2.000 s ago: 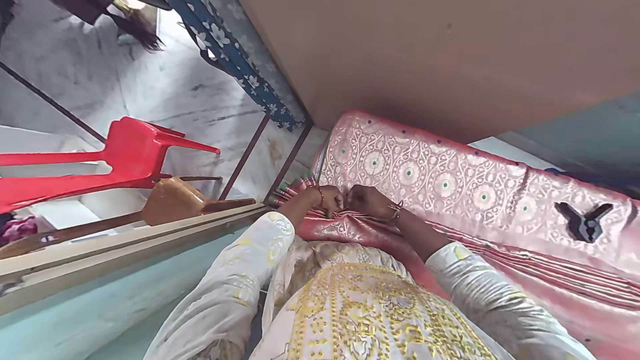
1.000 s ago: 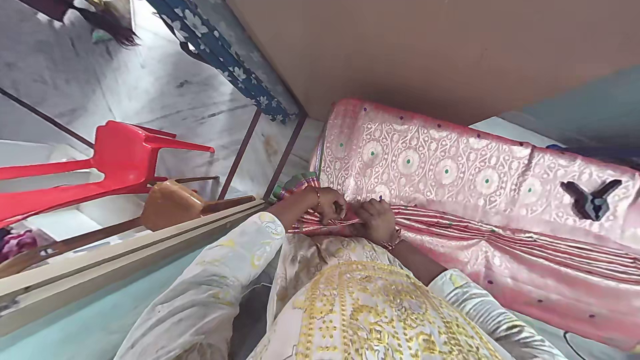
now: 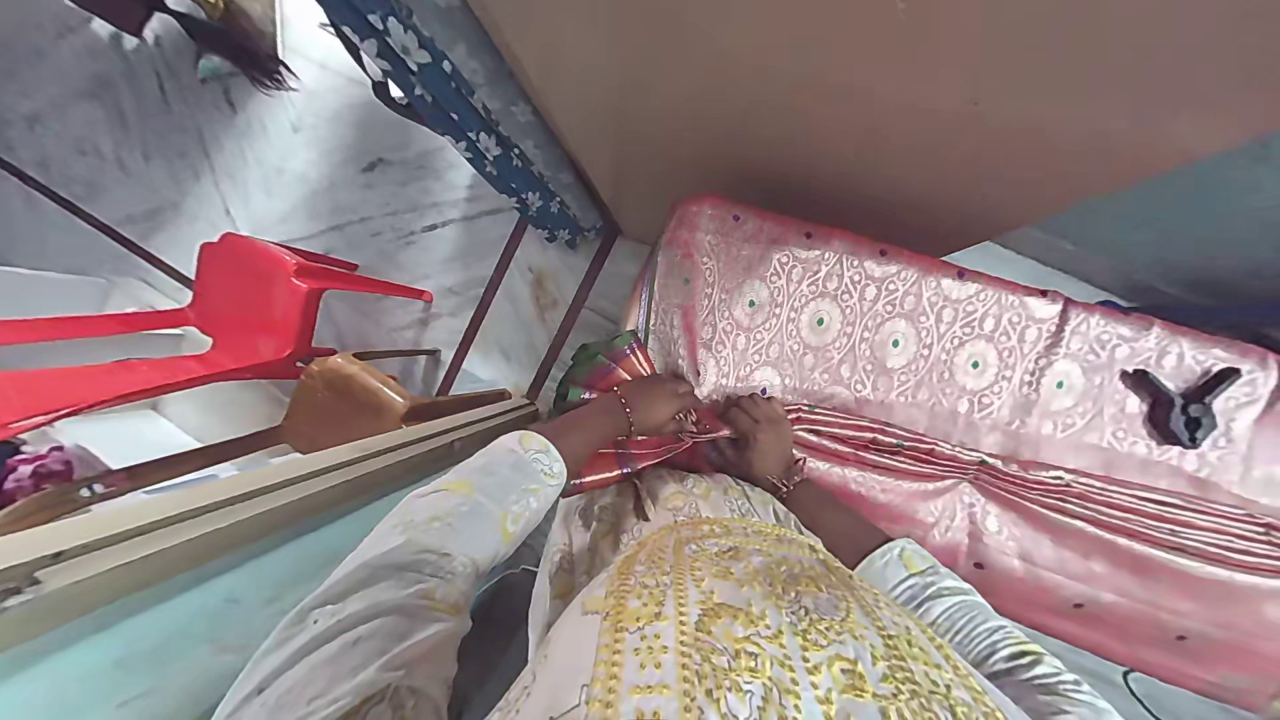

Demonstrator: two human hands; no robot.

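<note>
A pink brocade cloth (image 3: 895, 345) with round woven motifs lies over a long raised surface in front of me. Narrow striped pleats (image 3: 960, 462) run along it and gather at my hands. My left hand (image 3: 660, 405), with a beaded bangle at the wrist, grips the gathered end, and a red and green striped part fans out beyond it. Close beside it, my right hand (image 3: 760, 435) pinches the pleats, its fingertips partly hidden. A black clip-like object (image 3: 1183, 405) with two prongs rests on the cloth at the right.
At left stand a red plastic chair (image 3: 250, 300) and a brown chair (image 3: 345, 405), behind a cream ledge (image 3: 250, 480). A blue floral curtain (image 3: 470, 120) hangs at upper left. A brown wall or panel (image 3: 800, 110) rises behind the cloth. Dark hair shows at top left.
My hands have shifted along the gathered end, and more of the red and green striped part now shows beside my left hand. The black object stays on the cloth.
</note>
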